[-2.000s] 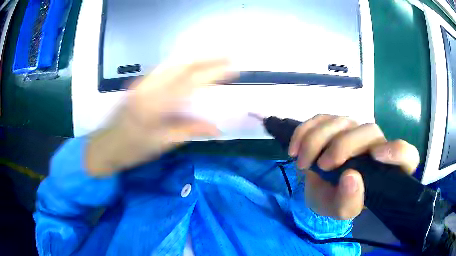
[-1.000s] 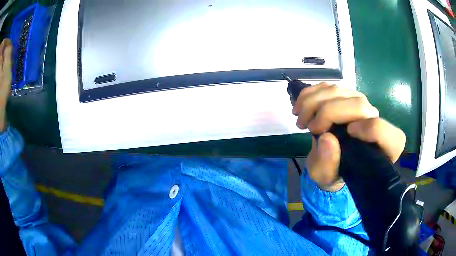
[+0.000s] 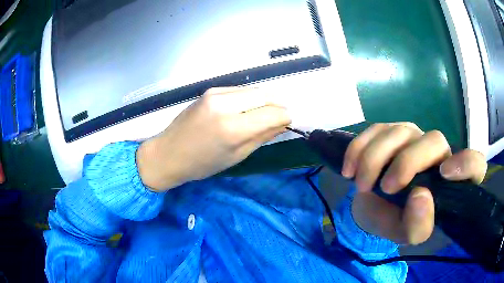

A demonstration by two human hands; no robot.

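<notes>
An upside-down laptop, grey with glare, lies on a white foam sheet, tilted in view. My right hand is shut on the black electric screwdriver, whose thin bit points left. My left hand is in front of the laptop's near edge, fingers together and fingertips at the bit's tip. Any screw between these fingertips is too small or hidden to tell. The bit is off the laptop, over the sheet's near edge.
A blue screw box with dark contents stands at the left on a clear plastic layer. The glossy green work surface shows at the right. Another laptop on a white sheet is at the far right. A black cord hangs by my right sleeve.
My left hand has come from beside the blue box to the bit's tip, its fingers together. The screwdriver has moved down from the laptop's near edge. The laptop looks more tilted as the view has turned.
</notes>
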